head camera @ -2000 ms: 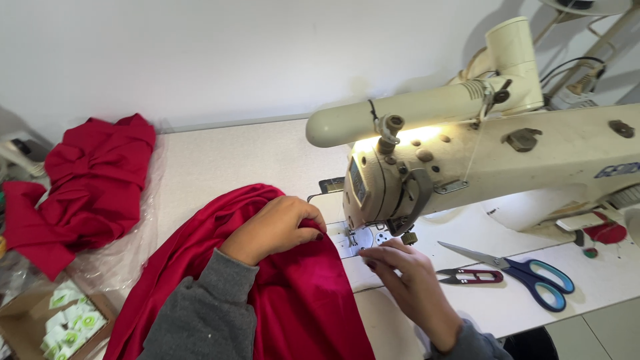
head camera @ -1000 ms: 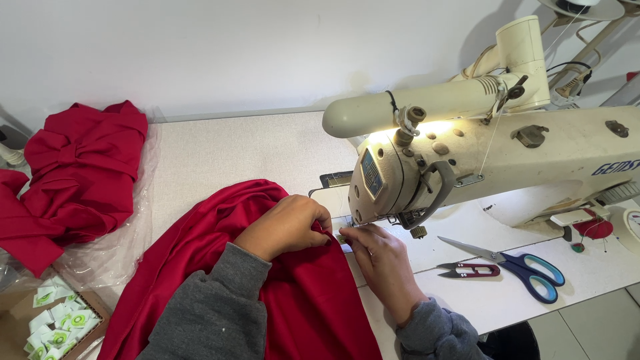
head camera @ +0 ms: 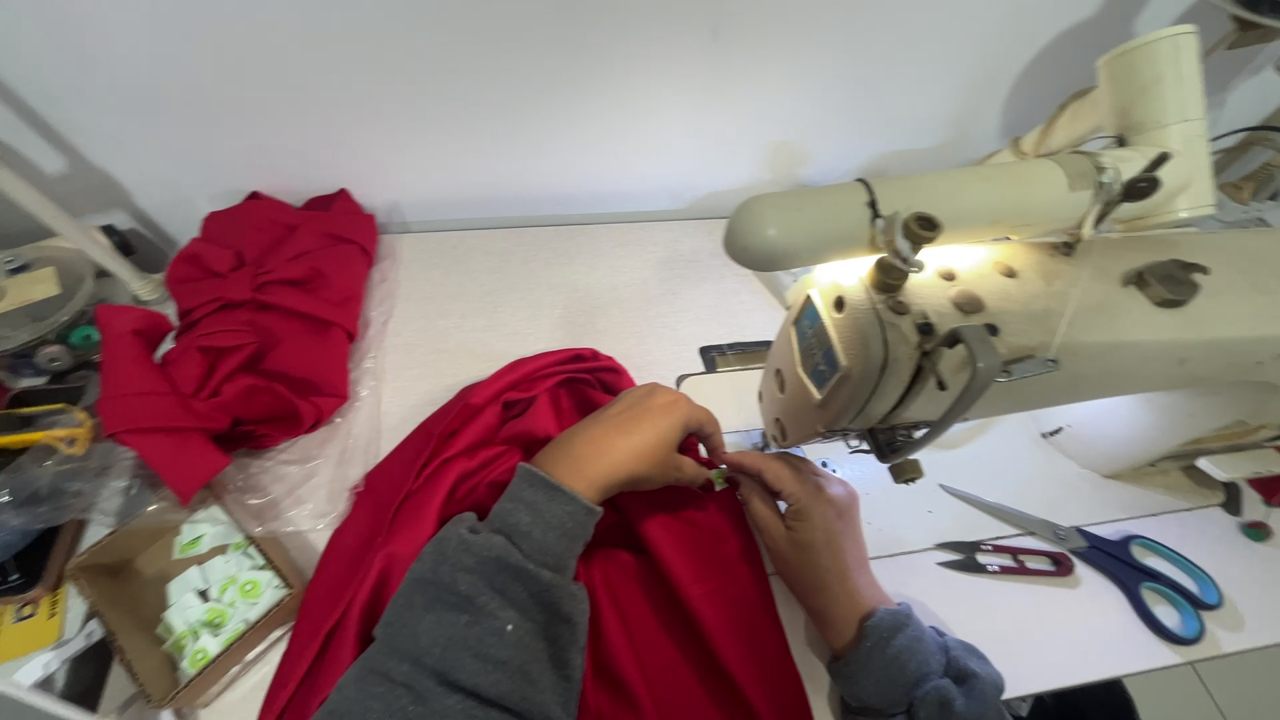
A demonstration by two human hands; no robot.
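Observation:
Red fabric (head camera: 690, 600) lies in folds across the table, left of the sewing machine's head (head camera: 835, 350). My left hand (head camera: 640, 440) pinches the fabric's edge beside the needle area. Touching its fingertips, my right hand (head camera: 805, 510) holds the same edge. A small white and green label (head camera: 720, 478) shows between the fingers of both hands; which fingers grip it is partly hidden. The machine's needle and presser foot are mostly out of sight behind its head. Thread snips (head camera: 1005, 560) with a dark red handle and blue-handled scissors (head camera: 1090, 545) rest right of my right hand.
A folded red garment (head camera: 270, 330) with a bow lies on clear plastic at the left. Before it stands a cardboard box (head camera: 125, 620) holding several white and green labels (head camera: 225, 590). A lamp (head camera: 820, 225) shines over the machine head; thread spools (head camera: 85, 337) sit at far left.
My right hand, apart from the left two seconds ago, has come to meet it at the fabric's edge. The view has swung left, showing more of the box and folded garment.

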